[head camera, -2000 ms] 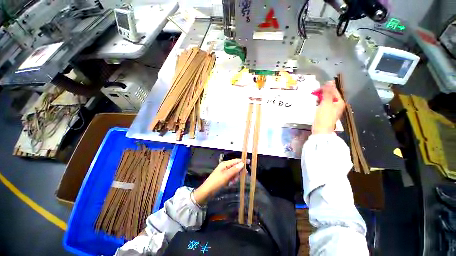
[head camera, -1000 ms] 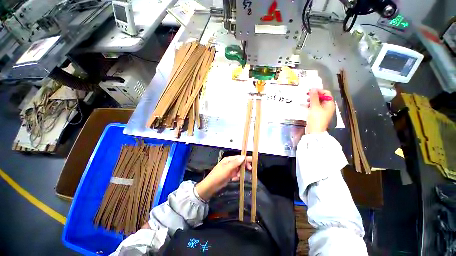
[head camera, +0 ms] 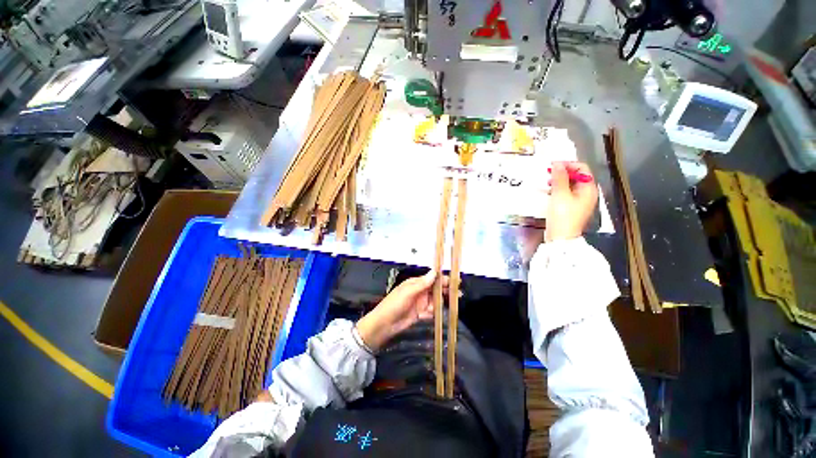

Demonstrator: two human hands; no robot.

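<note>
Two narrow brown straps (head camera: 459, 233) run side by side from the slot of the white template (head camera: 519, 192), over the table's front edge, down to the lap. Their far ends lie just below the needle area of the sewing machine head (head camera: 488, 76). My left hand (head camera: 409, 307) holds the straps below the table edge, fingers around and behind them. My right hand (head camera: 571, 201) is above the template's right part, closed on a small red-pink tool (head camera: 582, 177), mostly hidden by the fingers. The tool's kind cannot be told.
A loose fan of straps (head camera: 329, 152) lies on the table's left, a narrow bunch (head camera: 632, 224) on its right. A blue bin (head camera: 131, 394) with straps stands left of the lap, beside a cardboard box (head camera: 125, 295). A control panel (head camera: 711, 116) stands right rear.
My right hand has moved left and slightly down, from beside the right bunch to over the template. My left hand has moved slightly up, its fingers now across behind both straps.
</note>
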